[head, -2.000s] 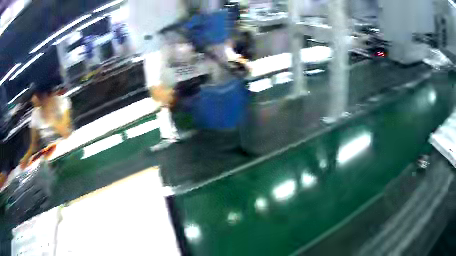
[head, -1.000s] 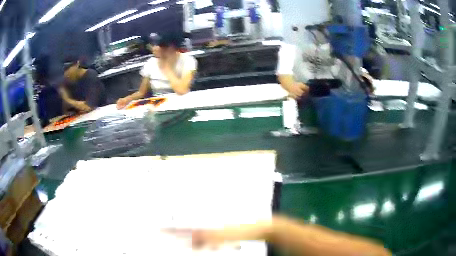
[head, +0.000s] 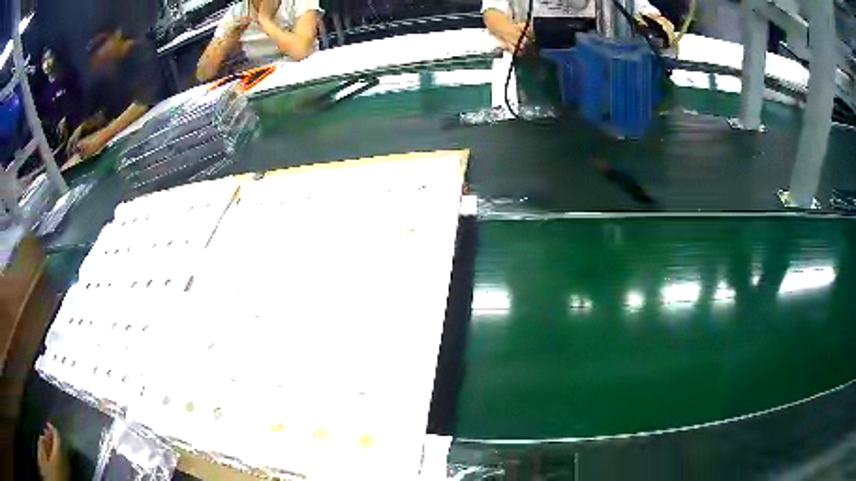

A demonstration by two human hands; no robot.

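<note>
The large white trays (head: pixel 319 291) lie in two sections in front of me, with rows of small dark dots on the left section and a few yellowish spots near the front edge. A crinkled clear plastic bag (head: pixel 145 453) lies at their front left edge, cut off by the bottom of the picture. What looks like my left hand (head: pixel 52 453) is small and blurred at the bottom left corner, left of the bag; whether it holds anything cannot be told. My right hand is out of the picture.
A brown carton (head: pixel 21 301) stands at the left edge. Stacked clear blister trays (head: pixel 192 136) lie beyond the white trays. A green glossy belt (head: pixel 657 357) runs at right. A blue machine head (head: pixel 610 85) and pale uprights (head: pixel 812 122) stand beyond. Several people are across the line.
The view has swung from the right and tilted down onto the white trays. The bare forearm and hand over the trays one second ago are gone; a hand shows at the bottom left.
</note>
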